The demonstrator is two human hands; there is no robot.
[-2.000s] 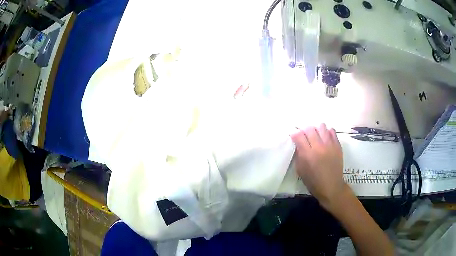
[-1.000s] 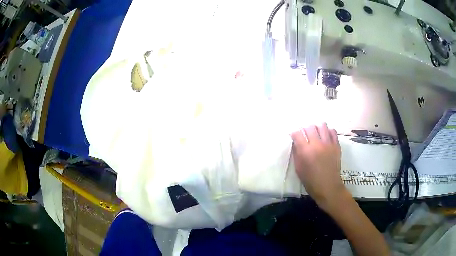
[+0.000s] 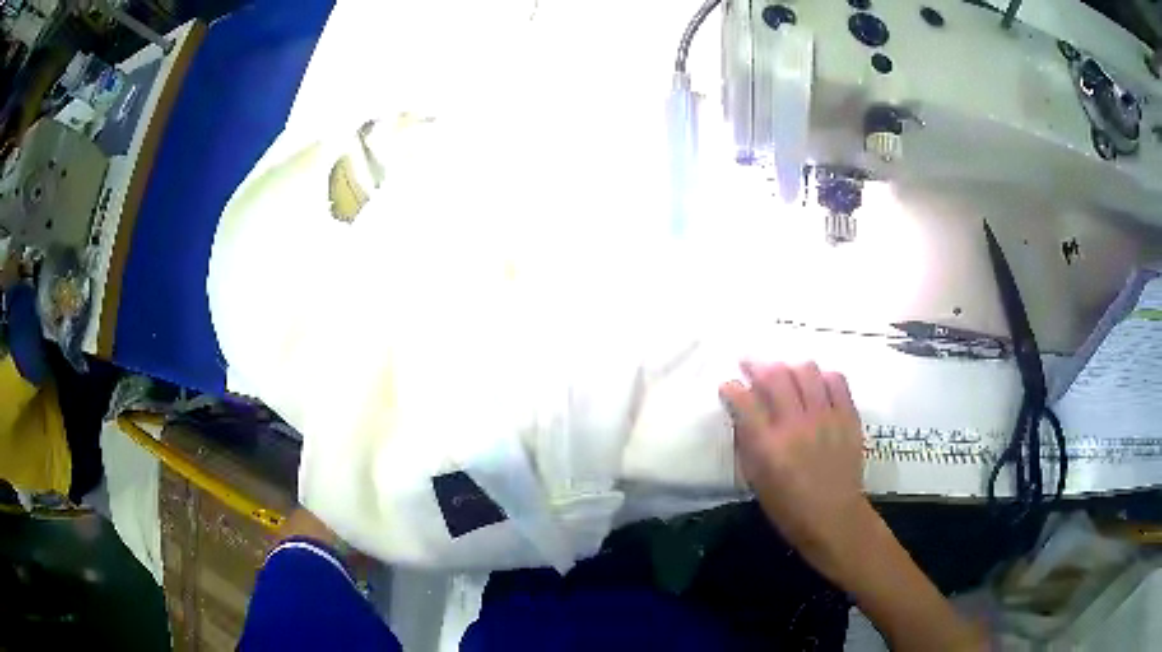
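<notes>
A large white garment (image 3: 382,331) lies over the table and hangs over its front edge. A black label (image 3: 466,504) shows near its lower edge, and a tan patch (image 3: 345,189) shows at its upper left. My right hand (image 3: 803,439) is on the garment's right edge near the table front, fingers bent, thumb side against the cloth. Whether it pinches the cloth is unclear. My left hand is hidden under the garment; only the blue sleeve and a bit of wrist (image 3: 303,525) show. The machine's needle area is washed out by light.
The sewing machine head (image 3: 968,115) fills the upper right. Thread snips (image 3: 949,340) and black shears (image 3: 1027,382) lie right of my right hand, with a paper sheet (image 3: 1128,363) beyond. A blue surface (image 3: 204,191) and a yellow-framed trolley (image 3: 210,481) are at left.
My right hand has moved slightly down toward the table edge. The label part of the garment has shifted right since the oldest frame. My left wrist and sleeve have come into view at lower left.
</notes>
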